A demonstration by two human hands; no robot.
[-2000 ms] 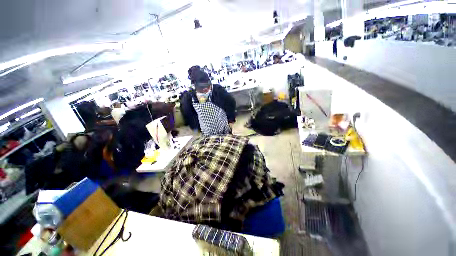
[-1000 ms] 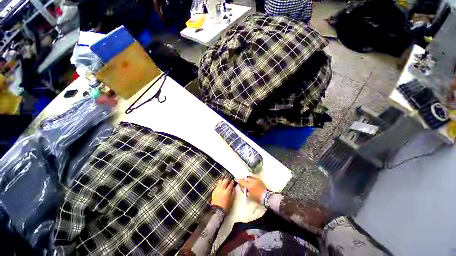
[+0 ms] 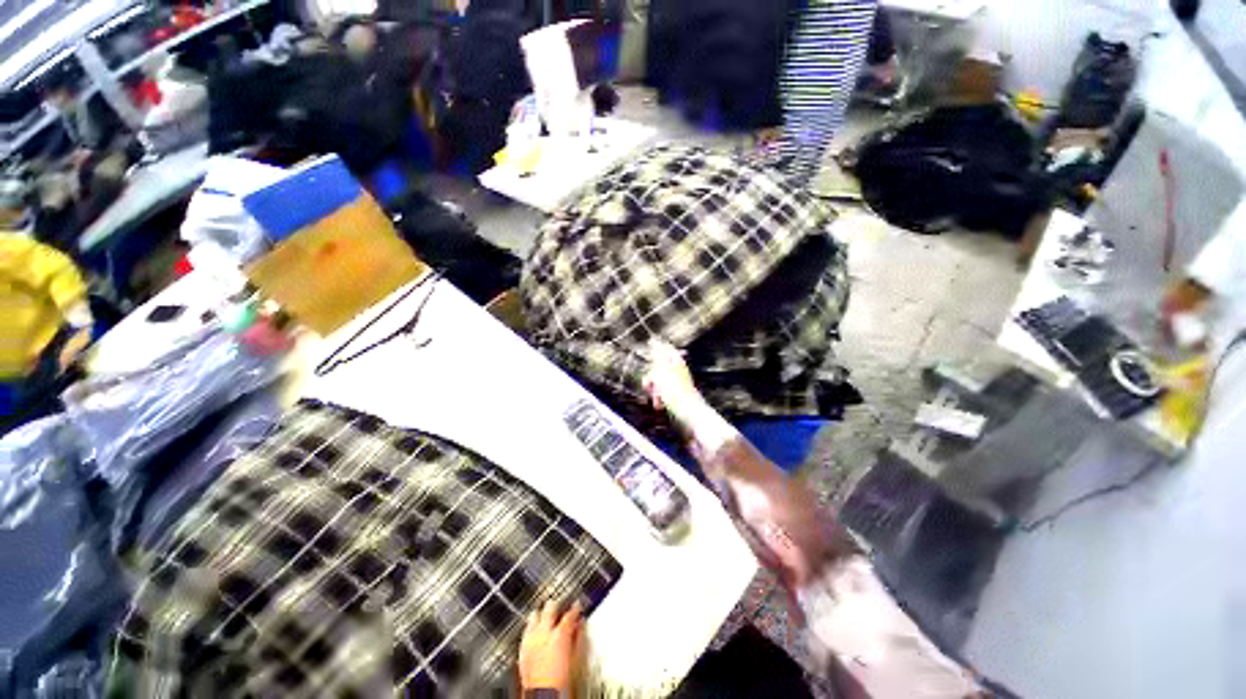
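Note:
A plaid black and cream garment (image 3: 369,546) lies spread on the white table at the lower left. My left hand (image 3: 549,647) rests on its near right edge, fingers spread a little. My right arm reaches forward past the table edge. My right hand (image 3: 666,374) is at the near side of a large plaid garment pile (image 3: 670,239) beyond the table; the hand is blurred, and whether its fingers grip the cloth cannot be told. The pile has a dark opening on its right and blue material under it.
A dark checked roll (image 3: 626,467) lies near the table's right edge. A black hanger (image 3: 383,328), an orange-brown box (image 3: 335,266) with a blue part and glossy polybagged garments (image 3: 55,526) are on the table's far and left sides. A person in yellow (image 3: 34,301) is far left.
My right hand has left the garment's edge and reached forward to the pile. My left hand has shifted down and left along the garment. The head view has moved.

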